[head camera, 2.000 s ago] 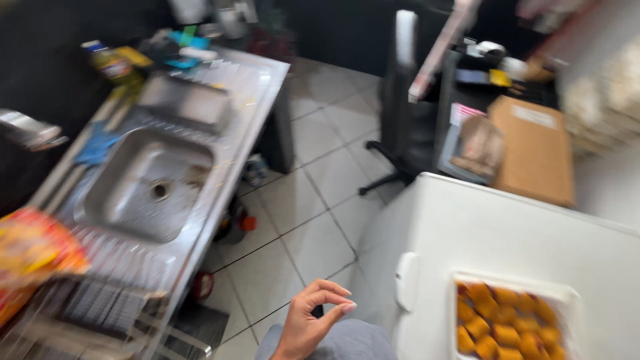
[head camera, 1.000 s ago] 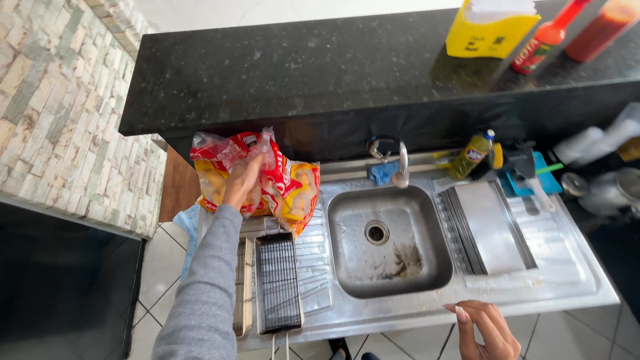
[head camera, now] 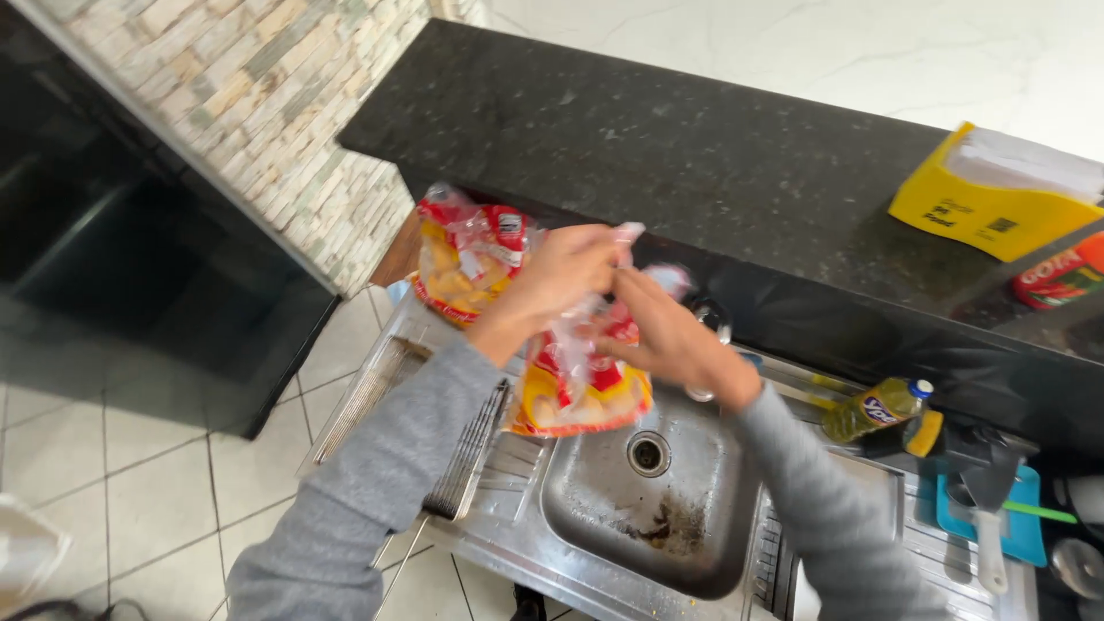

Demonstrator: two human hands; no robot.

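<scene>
My left hand (head camera: 561,272) grips the gathered top of a red and yellow plastic food bag (head camera: 582,401), which hangs over the left edge of the sink basin (head camera: 604,500). Beside it, my right hand (head camera: 668,332) touches the same clear plastic; blur hides whether its fingers are closed on it. A second red and yellow bag (head camera: 470,259) with pale yellow pieces inside rests on the drainboard, left of my left hand. Below the hands, a wire fry basket (head camera: 470,448) lies on the drainboard, with another wire basket (head camera: 366,397) farther left.
A black stone counter (head camera: 655,147) runs behind the sink, bearing a yellow holder (head camera: 992,207) and a red sauce bottle (head camera: 1061,276). Right of the basin are a dish soap bottle (head camera: 875,410), a sponge (head camera: 925,433), a blue tray (head camera: 1026,526) and a spatula (head camera: 990,509). The faucet is partly hidden.
My right hand has moved from the front of the sink to join my left at the bag. One bag is now lifted toward the basin, apart from the other.
</scene>
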